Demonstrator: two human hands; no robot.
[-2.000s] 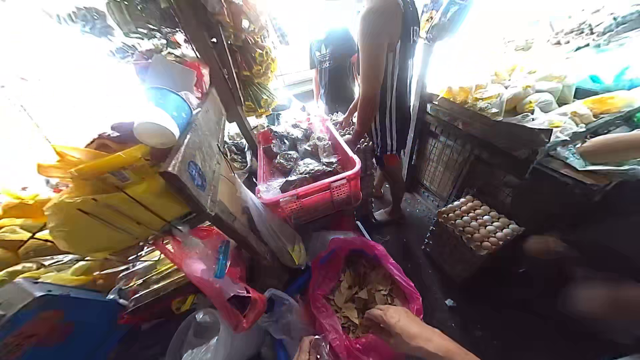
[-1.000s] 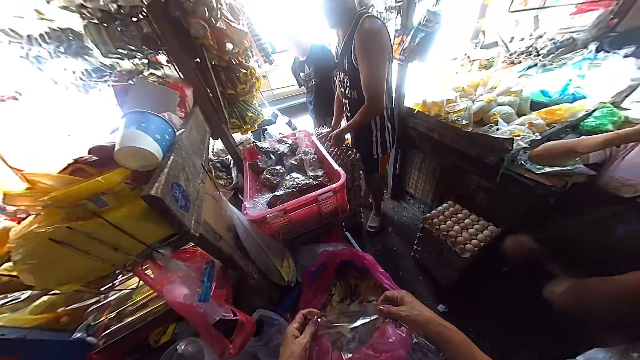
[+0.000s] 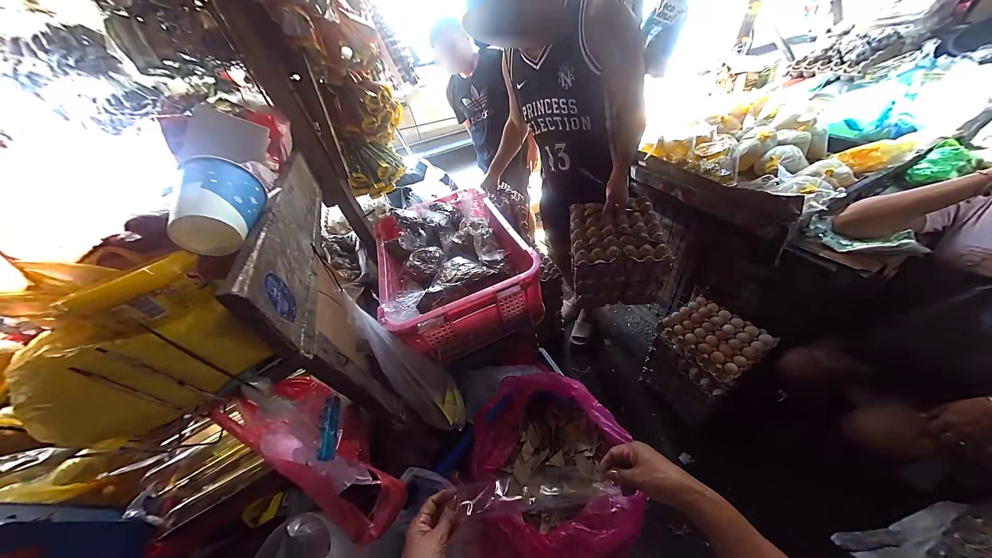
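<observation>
My left hand (image 3: 432, 525) pinches one end of a clear plastic bag (image 3: 535, 496) at the bottom of the head view. The other end is between the fingers of my right hand (image 3: 639, 469), so the bag is stretched across the opening of a pink plastic bag (image 3: 496, 426). Dried leaves (image 3: 554, 442) lie inside the pink bag, partly seen through the clear plastic. Left of my left hand is a red plastic bag (image 3: 291, 449) with a blue object on it.
Beyond the pink bag stands a pink crate (image 3: 465, 314) of wrapped dark goods. A person holds stacked egg trays (image 3: 620, 252); another stands behind. More eggs (image 3: 719, 337) sit at the right. A wooden board (image 3: 283, 271) and yellow bags (image 3: 132, 364) are at the left.
My right hand was at the leaves two seconds ago; now both hands hold the clear bag above them. The person in the striped sleeveless top has turned and now holds stacked egg trays beside the crate.
</observation>
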